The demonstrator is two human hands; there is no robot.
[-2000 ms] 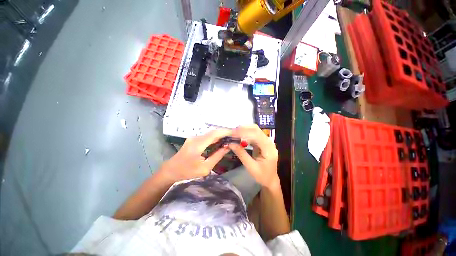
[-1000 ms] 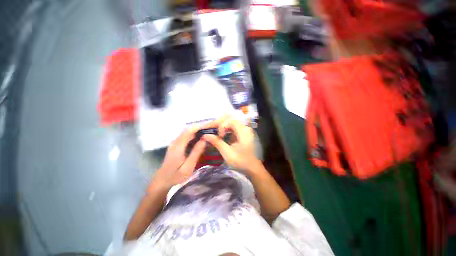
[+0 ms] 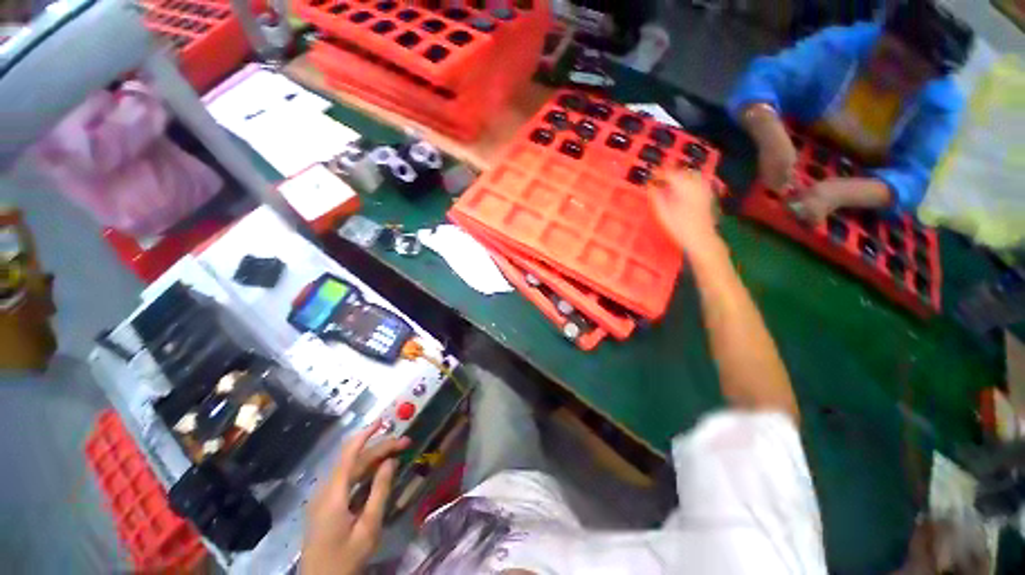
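Observation:
My left hand (image 3: 346, 505) is at the machine's front edge, beside the red button (image 3: 406, 410). Its fingers are curled and a dark shape shows between them; I cannot tell if it is held. My right hand (image 3: 683, 211) reaches over the top red tray (image 3: 562, 213), its fingertips down among black watch units (image 3: 661, 137). Whether they grip one is hidden. The black fixture nest (image 3: 230, 413), with gold centre and pale parts, lies on the white machine deck (image 3: 230, 242).
A handheld terminal (image 3: 351, 319) with a lit screen and a small black block (image 3: 259, 271) lie on the deck. White cloth (image 3: 465, 258), rolls (image 3: 407, 164) and a red-white box (image 3: 317, 195) are on the bench. Another person in blue (image 3: 826, 84) works over a red tray at right.
The view has swung right towards the bench. My hands, earlier together around a dark unit, are now apart: left at the machine edge, right over the tray.

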